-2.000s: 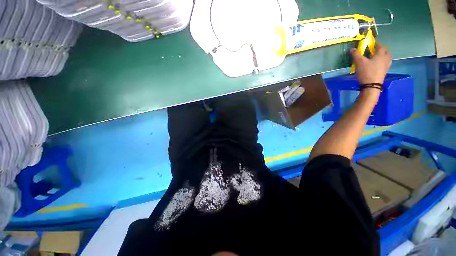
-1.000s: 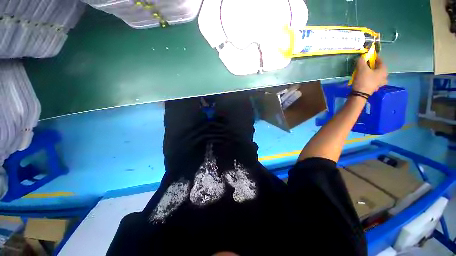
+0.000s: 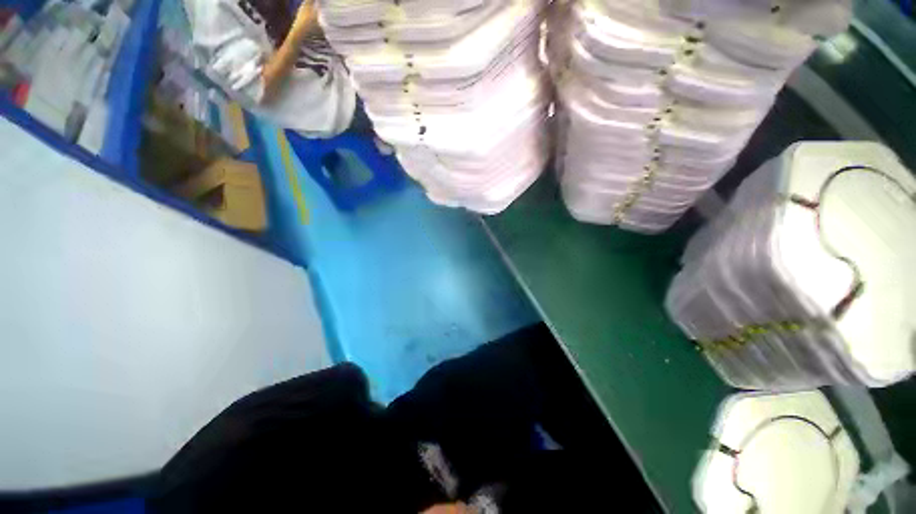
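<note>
Neither of my hands is in view. A white many-sided plastic housing (image 3: 788,467) with a thin dark curved wire lies at the bottom right, cut off by the lower edge. Beside it stands a stack of white housings (image 3: 758,301); its top one carries a dark curved wire with small dark patches. Two taller stacks of white housings, one at the top centre (image 3: 462,110) and one to its right (image 3: 653,110), stand on the green bench (image 3: 603,331). The caulking gun is not in view.
A person in a light shirt (image 3: 321,95) is at the upper left, beside a blue stool (image 3: 352,171). Blue racks (image 3: 126,90) with cartons (image 3: 236,196) and a large white surface (image 3: 151,321) are at the left. Crumpled white material (image 3: 879,482) lies at the lower right.
The view has swung left. The caulking gun and my right hand, which was on its yellow trigger, have left the picture. The tall stacks and another person have come into view.
</note>
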